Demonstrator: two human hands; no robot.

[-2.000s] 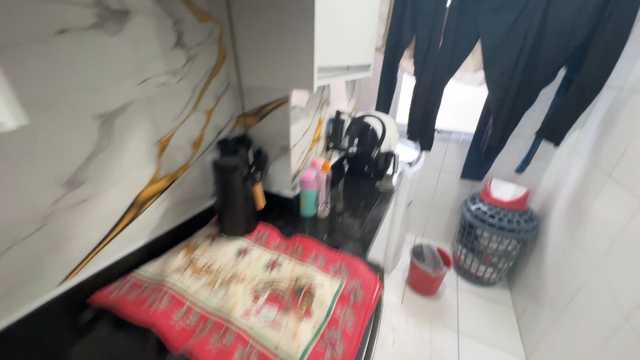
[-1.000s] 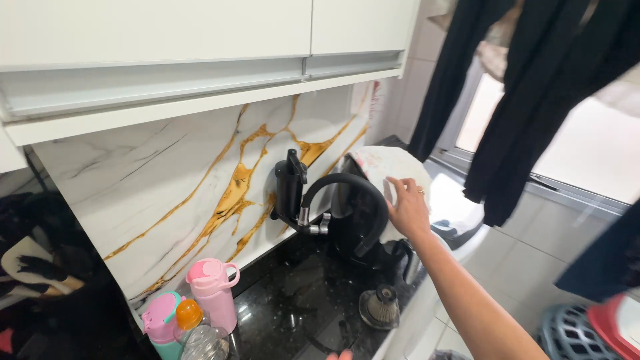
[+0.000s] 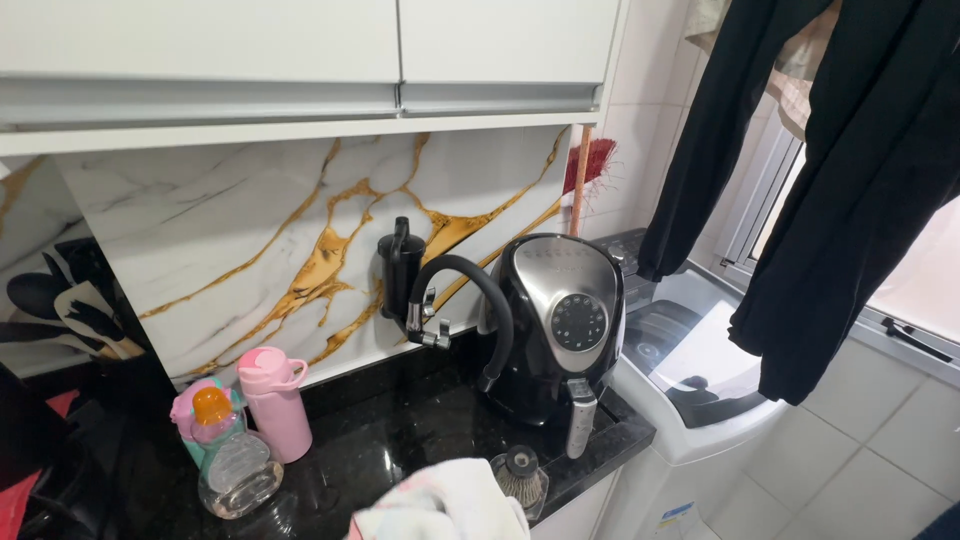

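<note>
Neither my left hand nor my right hand shows. A white cloth with faint pink marks (image 3: 446, 504) is bunched at the bottom edge of the head view; whatever holds it is hidden. Beyond the cloth stands a black and silver air fryer (image 3: 559, 322), upright and uncovered, its handle facing me. A dish brush with a black knob (image 3: 523, 480) sits just right of the cloth, near the counter edge. To the air fryer's left, a black flexible faucet (image 3: 480, 279) arches beside a black wall-mounted water filter (image 3: 400, 274).
A pink bottle (image 3: 277, 409) and a clear bottle with an orange cap (image 3: 236, 469) stand on the black counter (image 3: 360, 439) at left. White cabinets (image 3: 300, 41) overhang it. A washing machine (image 3: 652, 480) adjoins its right end, below hanging dark trousers (image 3: 810, 225).
The white cloth, over the air fryer with my right hand on it one second ago, is now at the bottom edge. The air fryer's top and front are exposed. My right hand has left the view.
</note>
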